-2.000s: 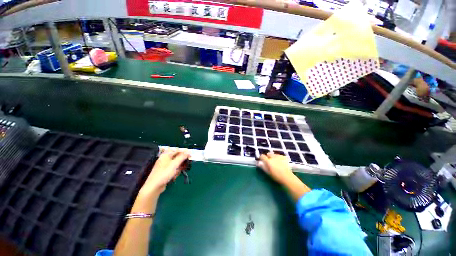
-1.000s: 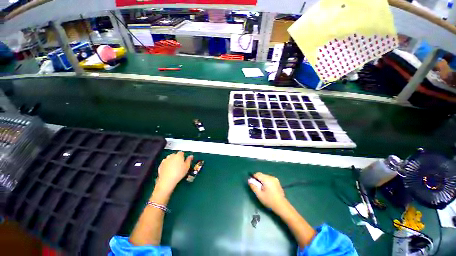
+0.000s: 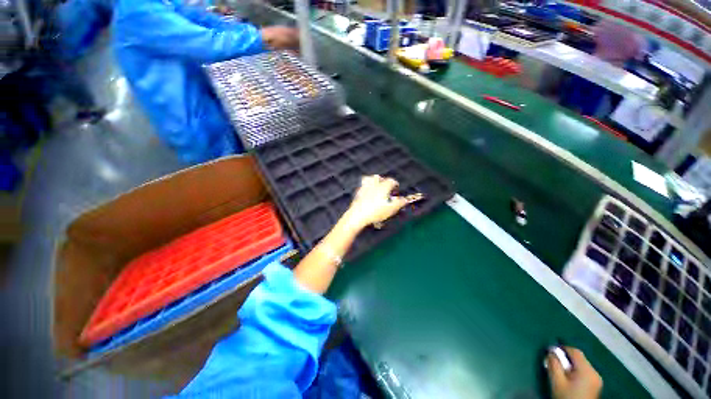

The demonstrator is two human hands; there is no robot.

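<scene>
My left hand [image 3: 376,203] is over the right part of the black blister tray [image 3: 316,175], with a small black and gold circuit board [image 3: 413,198] at its fingertips. The tray's visible pockets look empty. My right hand [image 3: 577,380] is cut off by the bottom edge, low on the green bench, its fingers closed on a small white and dark object [image 3: 560,358], too blurred to name. The white blister tray [image 3: 596,269], with black squares in its pockets, lies at the right.
Another circuit board [image 3: 519,211] lies on the dark green belt [image 3: 483,156]. A cardboard box [image 3: 156,195] holds red [image 3: 191,269] and blue trays at the left. Clear trays [image 3: 273,97] are stacked beyond the black tray, beside a person in blue [image 3: 175,70].
The view has swung left. My left hand has moved from the bench to over the black tray, and the circuit board that lay beside it is at its fingertips. My right hand is still low over the bench.
</scene>
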